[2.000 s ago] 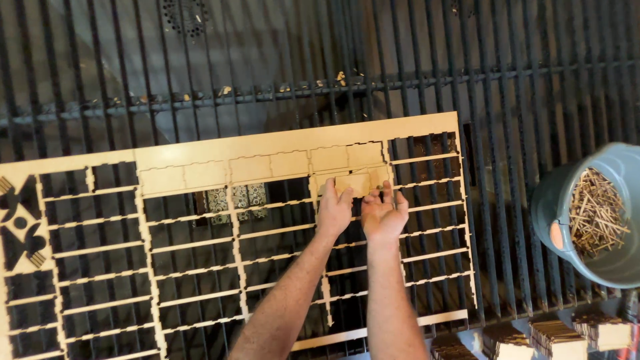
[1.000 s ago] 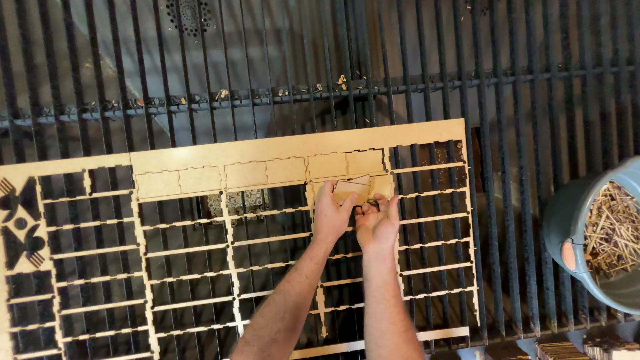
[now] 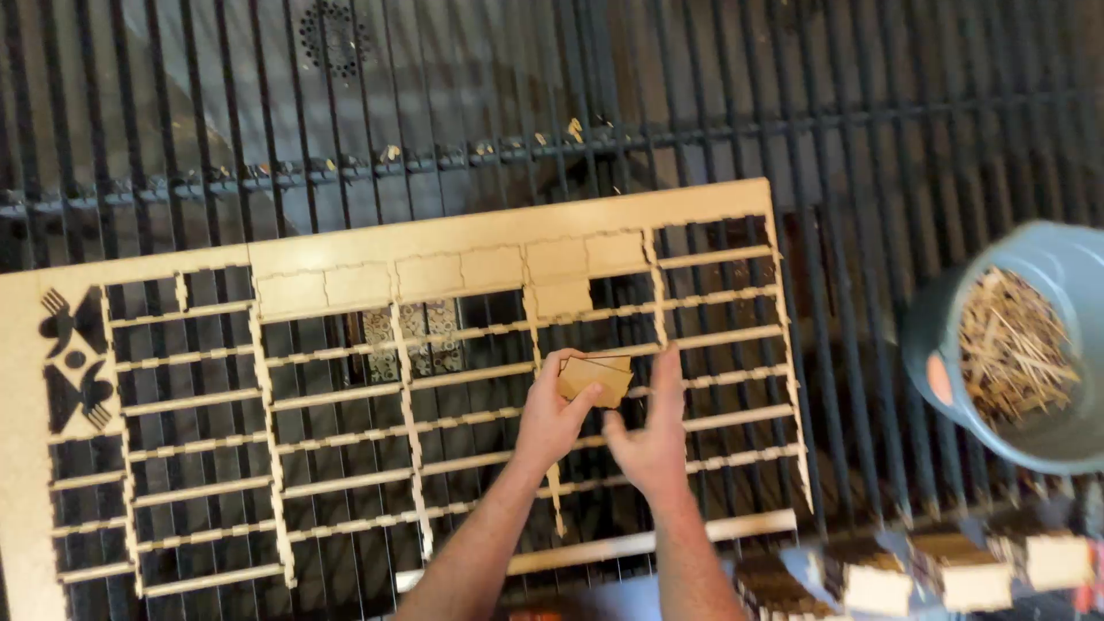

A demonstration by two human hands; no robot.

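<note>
A laser-cut plywood sheet (image 3: 483, 228), much of it an open lattice of thin strips, lies on dark metal slats. Small wooden panels (image 3: 556, 300) still sit in its upper rows, right of centre. Over the lattice, just below them, my left hand (image 3: 556, 401) grips a few thin wooden pieces (image 3: 599, 379), fanned slightly, with the thumb on top. My right hand (image 3: 651, 423) is a little to their right, fingers apart and slightly blurred, with nothing seen in it.
At the right stands a blue-grey bucket (image 3: 1048, 457) holding many thin wood scraps (image 3: 1018, 345). Several stacks of wooden pieces (image 3: 975, 586) line the lower right edge. Fork-shaped cutouts mark the sheet's left end. Under the slats (image 3: 414, 112) a patterned piece (image 3: 418, 336) shows through.
Both hands have moved down from the upper row, and the right hand has come away from the pieces. A panel space at the upper row's right, earlier under the hands, now shows open.
</note>
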